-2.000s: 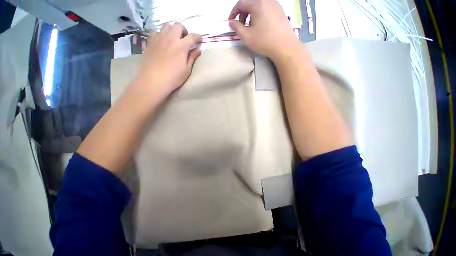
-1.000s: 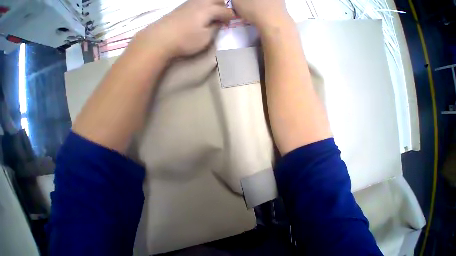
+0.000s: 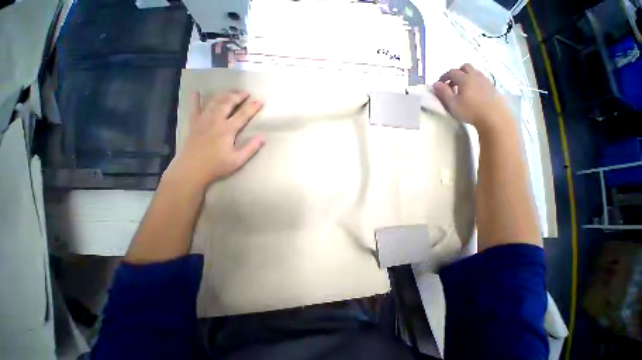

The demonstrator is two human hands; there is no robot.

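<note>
The beige cover panel (image 3: 296, 190) lies in front of me, with a grey patch (image 3: 395, 110) near its far edge and another grey patch (image 3: 403, 245) near its near edge. My left hand (image 3: 219, 137) lies on the panel's left part with its fingers spread, holding nothing. My right hand (image 3: 470, 95) is at the panel's far right corner, its fingers bent on the edge. The panel's right side is curled up beside my right forearm. A small yellowish mark (image 3: 445, 176) shows on the panel. My right fingertips partly hide the edge.
The white machine head (image 3: 217, 15) stands beyond the panel's far left corner. A white card (image 3: 331, 35) with handwriting lies beyond the panel. Dark glossy plates (image 3: 116, 105) are at left. White strips (image 3: 528, 116) lie at right. A yellow floor line (image 3: 571, 211) and racks are farther right.
My hands have moved apart from the panel's far edge. My left hand now lies flat on the panel. My right hand has moved right, and the panel's right side has curled inward.
</note>
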